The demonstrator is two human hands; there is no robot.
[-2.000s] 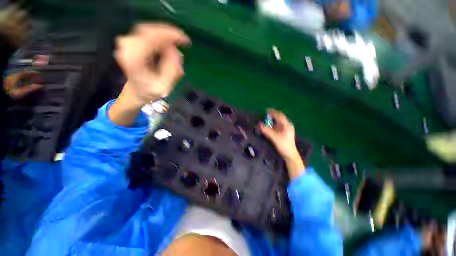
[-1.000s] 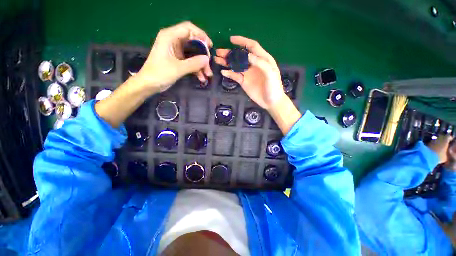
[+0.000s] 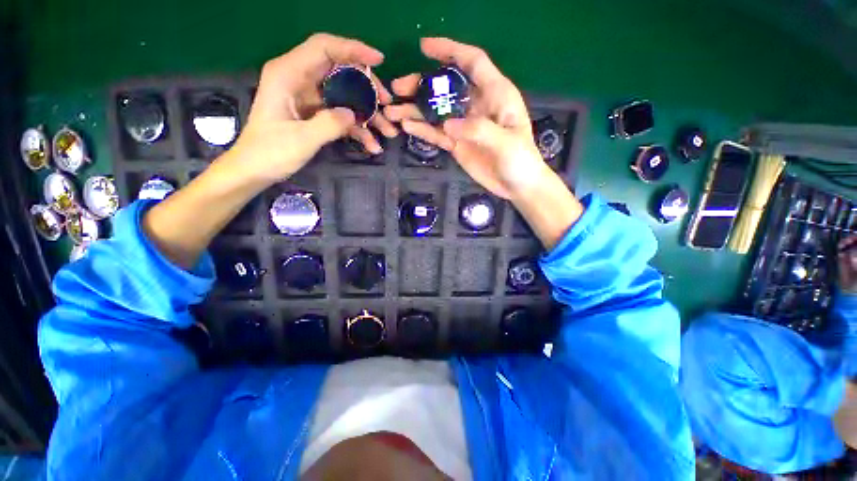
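Observation:
My left hand (image 3: 305,108) holds a round smartwatch body (image 3: 350,93) with a dark face and a thin rose-gold rim between thumb and fingers. My right hand (image 3: 479,117) holds another round smartwatch body (image 3: 442,93), black with white glare or lit marks on its face. The two are side by side, apart, above the far edge of the dark grey foam tray (image 3: 389,241). The tray's square pockets hold several round watch bodies, such as a rose-gold rimmed one (image 3: 366,329); some pockets are bare. My forearms hide parts of the tray.
Left of the tray lie several silvery-white rounds with gold bits (image 3: 101,195). To the right are a square smartwatch (image 3: 631,119), small round ones (image 3: 649,162), a smartphone (image 3: 719,195) and a yellow-tan bundle (image 3: 757,204). Farther right are a neighbour's black tray (image 3: 799,254) and blue-clothed person (image 3: 766,390).
The blurred view has steadied. My hands have come together, each with a watch body. Since one second ago, the faces have turned more towards the camera, and the right one now shows white marks.

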